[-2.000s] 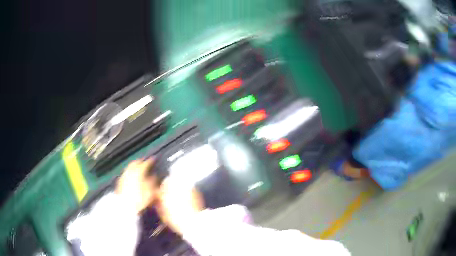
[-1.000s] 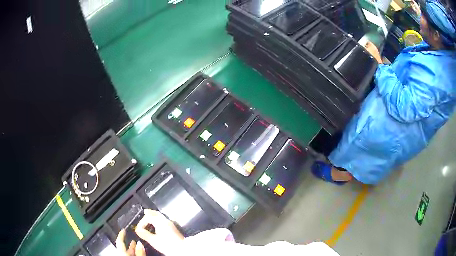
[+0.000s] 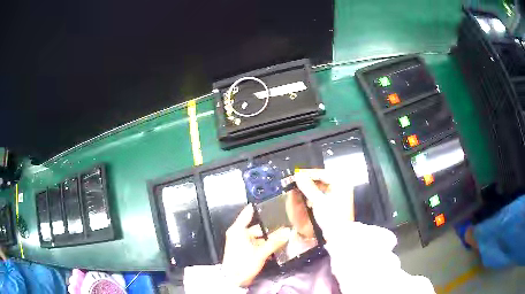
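Observation:
A smartphone (image 3: 288, 221) is held back side up above the main black tray (image 3: 154, 198). Its dark-blue camera module (image 3: 262, 182) is at the far end and its lower part is greyish and reflective. My left hand (image 3: 248, 248) grips the phone by its left side, with the thumb over the lower back. My right hand (image 3: 315, 186) is closed at the fingertips beside the camera module, on a small yellow card (image 3: 297, 170). The fingers partly hide the card and the phone's upper right edge.
A small tray stack (image 3: 276, 131) beyond bears a white ring (image 3: 267, 96) and a pale strip (image 3: 288, 89). The right-hand tray (image 3: 397, 150) holds phones with green and red squares. Another phone tray (image 3: 108, 198) is at left. A blue-sleeved person (image 3: 502, 238) is at right.
The view has swung, so trays sit differently in the picture and the left tray now shows. The phone is now plainly visible back side up, with my right fingertips beside its camera.

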